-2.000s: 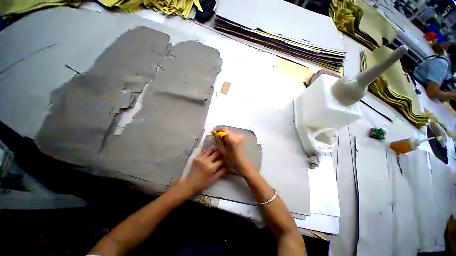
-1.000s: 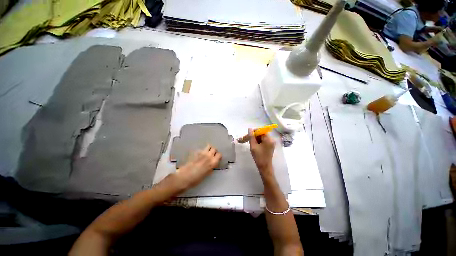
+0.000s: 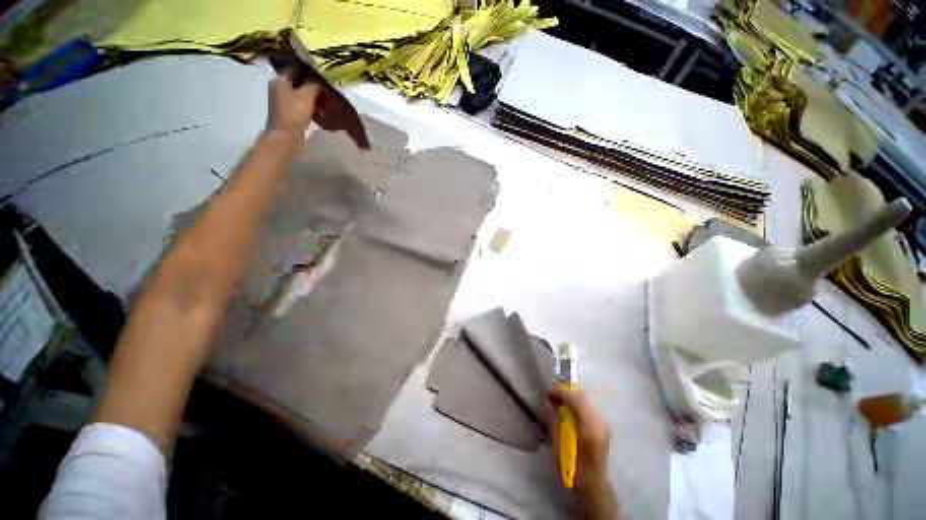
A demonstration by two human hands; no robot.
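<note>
My left hand is stretched to the far end of the laid-out grey-brown panels and grips a dark brown piece, seen partly edge-on. My right hand holds a yellow-handled brush, its pale tip pointing away from me. Beside that hand lies a grey-brown panel with another layer slanting over it; whether this is a second piece or a fold, I cannot tell. The right hand's fingers are close to its right edge. The laid-out panels form two long overlapping columns.
A white glue pot with a grey cone stands right of the panel. A tan scrap lies beyond it. Stacked white-topped panels and yellow pieces lie at the far side. An amber bottle is far right.
My left hand has left the near panel and reached to the far left, now gripping a piece. The near panel has a slanting layer over it. The brush has turned from sideways to pointing away.
</note>
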